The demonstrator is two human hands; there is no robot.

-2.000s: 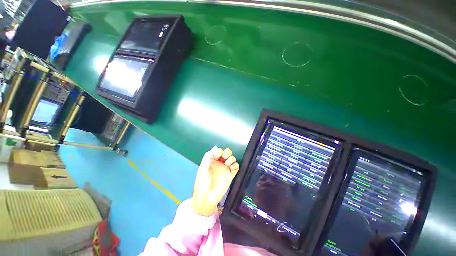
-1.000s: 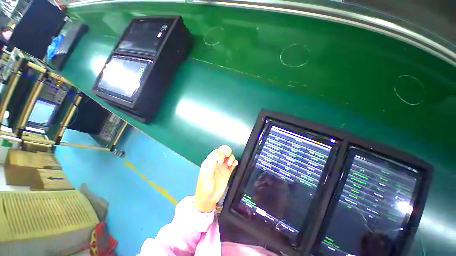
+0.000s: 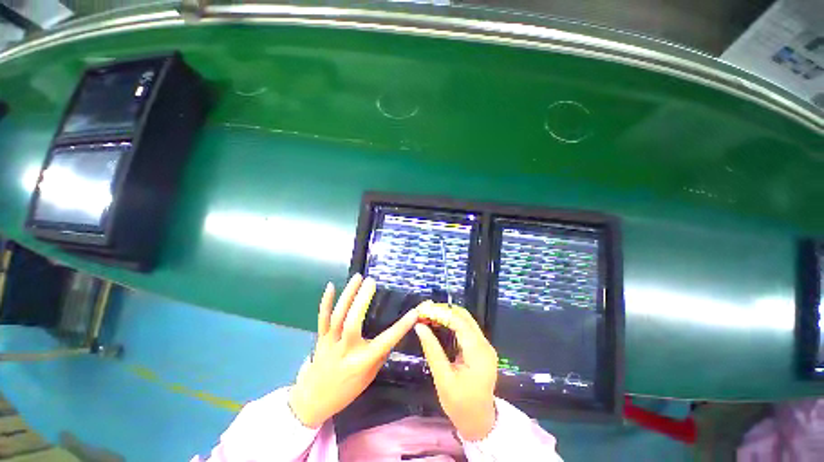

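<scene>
Two tablets lie side by side in a black tray [image 3: 614,325]. The left tablet [image 3: 420,248] and the right tablet [image 3: 547,280] both show dark screens with rows of text. My right hand [image 3: 465,374] is over the lower part of the left tablet, with yellow finger cots [image 3: 437,314] at its fingertips. It pinches a thin stylus [image 3: 449,281] that points up over the screen. My left hand [image 3: 348,361] is at the tray's lower left corner, fingers spread, its thumb or index tip touching the yellow cots.
A tall black tray block [image 3: 163,171] with two tablets stands at the left. Another tray [image 3: 807,311] is cut off at the right edge. Papers [image 3: 786,54] lie beyond the metal rail. A person's pink sleeve [image 3: 786,438] and a red object [image 3: 664,422] show at lower right.
The view has swung right, so the trays appear further left. My right hand has come clearly into view over the left tablet. My left hand has opened from curled fingers and meets it.
</scene>
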